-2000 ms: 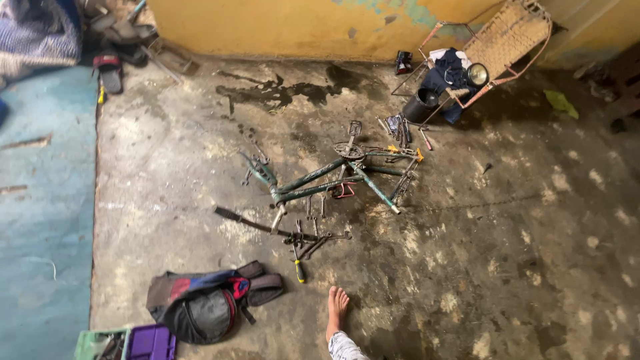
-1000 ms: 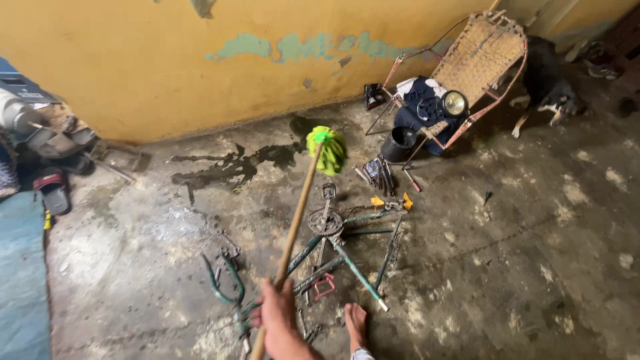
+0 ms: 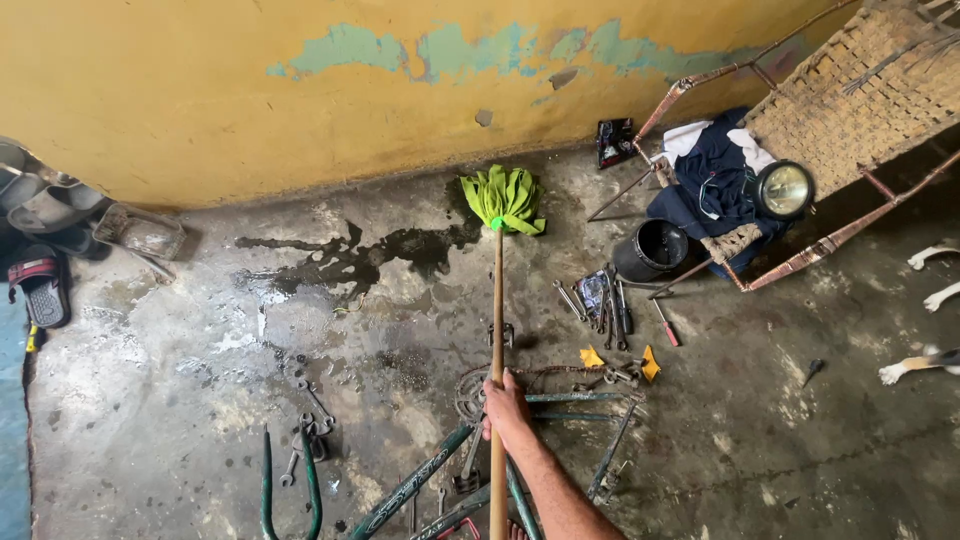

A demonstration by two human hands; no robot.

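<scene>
My right hand (image 3: 506, 409) is closed around the wooden handle of a mop (image 3: 499, 300), its forearm entering from the lower right. The mop's green cloth head (image 3: 504, 196) lies on the concrete floor near the yellow wall, at the right end of a dark wet patch (image 3: 405, 247). Below and beside the hand is a green bicycle frame (image 3: 420, 476) with its chainring (image 3: 471, 396) and a pedal. A green bicycle fork (image 3: 313, 480) stands out at the lower left, close to several wrenches (image 3: 315, 401). My left hand is not in view.
Wrenches (image 3: 615, 307) and a screwdriver (image 3: 667, 324) lie near a black bucket (image 3: 651, 249). A woven chair (image 3: 862, 97) holds dark cloth and a round lamp (image 3: 784, 189). An animal's paws (image 3: 911, 371) show at right. Sandals (image 3: 45, 289) lie at left.
Two seconds ago neither my hand nor the mop was in view; one second ago both were, with the mop handle slanted. Now the handle is nearly upright in view. The view has shifted toward the wall.
</scene>
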